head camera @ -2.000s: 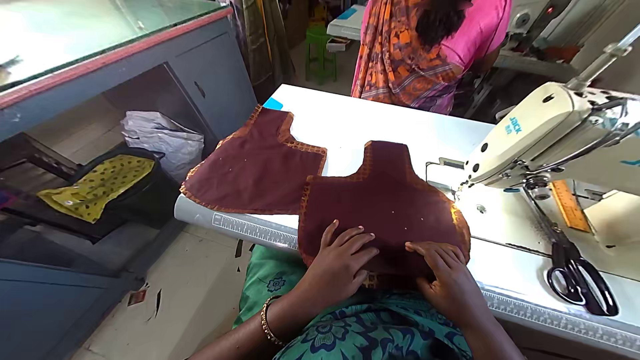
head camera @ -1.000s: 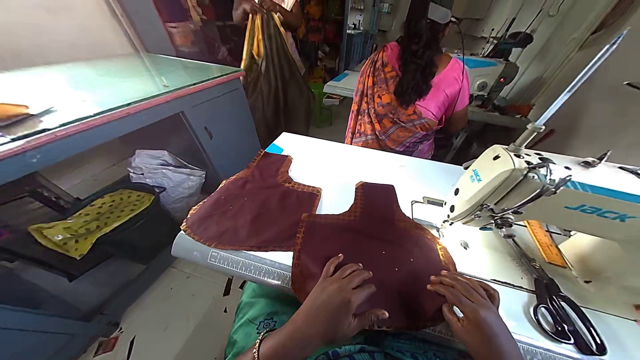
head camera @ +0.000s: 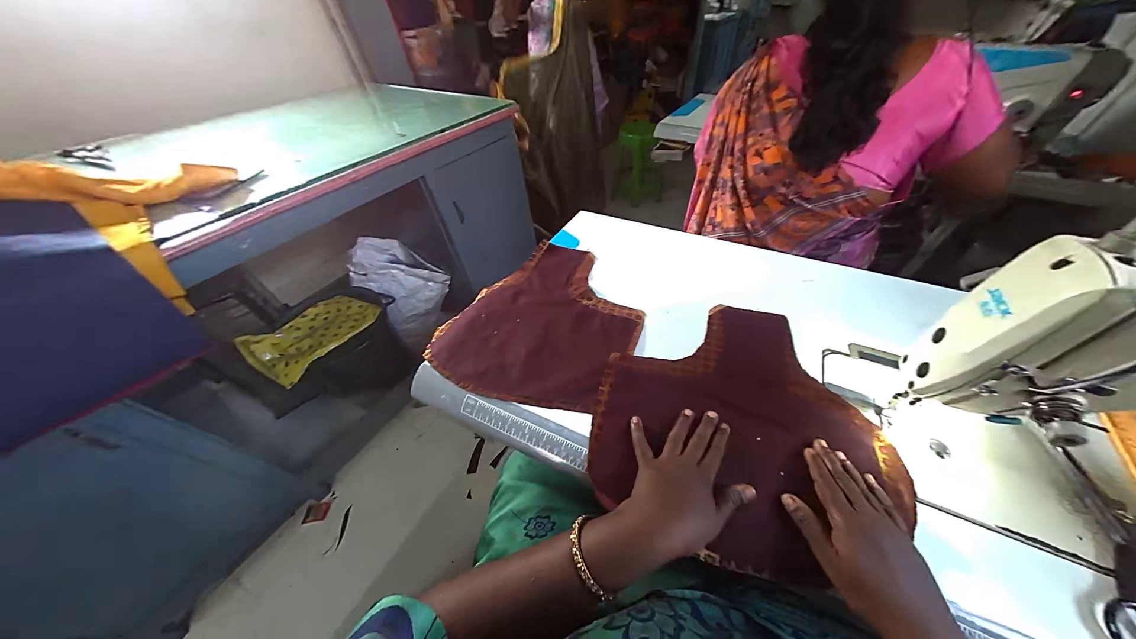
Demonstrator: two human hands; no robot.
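Two maroon fabric pieces with orange patterned edging lie on the white sewing table. My left hand point(head camera: 682, 493), with a gold bangle at the wrist, rests flat with spread fingers on the right maroon fabric piece point(head camera: 754, 426). On the same piece, further right, my right hand point(head camera: 848, 519) lies palm down. The left maroon fabric piece point(head camera: 541, 328) lies beside it, its right edge meeting the other piece. A white Jack sewing machine point(head camera: 1021, 328) stands right of the fabric, its needle area close to the right piece's curved edge.
A printed ruler scale point(head camera: 524, 428) runs along the front edge of the table point(head camera: 763, 266). Scissor handles point(head camera: 1120, 617) show at the lower right. At the left are a glass-topped counter point(head camera: 355, 133) and a black bin point(head camera: 364, 351) with yellow fabric. A person point(head camera: 852, 133) sits beyond the table.
The view has swung left, bringing in orange and dark blue cloth. Both hands stay on the right fabric piece, and the fingers of my left hand now point more forward.
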